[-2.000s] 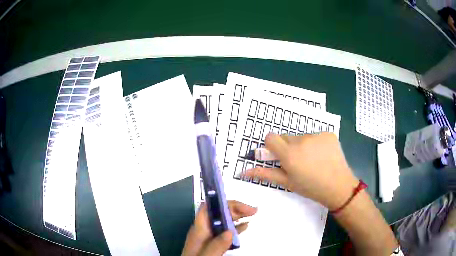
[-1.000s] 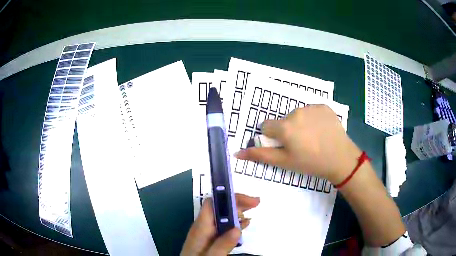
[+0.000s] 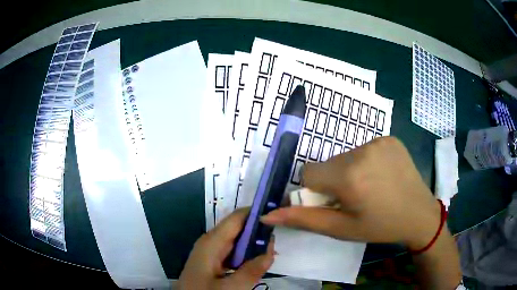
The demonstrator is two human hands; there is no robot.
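A pen-shaped device (image 3: pixel 274 170), lavender and black with a tapered black tip, is held tilted with its tip up and right. My left hand (image 3: pixel 227 249) is shut on its lower end. My right hand (image 3: pixel 363 198), with a red string at the wrist, holds a small white wipe (image 3: pixel 310 198) between its fingers. Its thumb reaches the device's side near the buttons. Black-outlined label sheets (image 3: pixel 363 119) overlap beneath the device and both hands.
At left lie a silver-grey label strip (image 3: pixel 48 147), a second label strip (image 3: pixel 113 198) and a small-mark sticker sheet (image 3: pixel 170 113). At right are a dense sticker sheet (image 3: pixel 433 90), folded wipes (image 3: pixel 446 170), a whitish bottle (image 3: pixel 487 147) and devices (image 3: pixel 501 113) at the edge.
The device has tilted to the right, showing more lavender side. My right hand has moved lower and its thumb has come to the device. The view has shifted, so the sheets appear higher.
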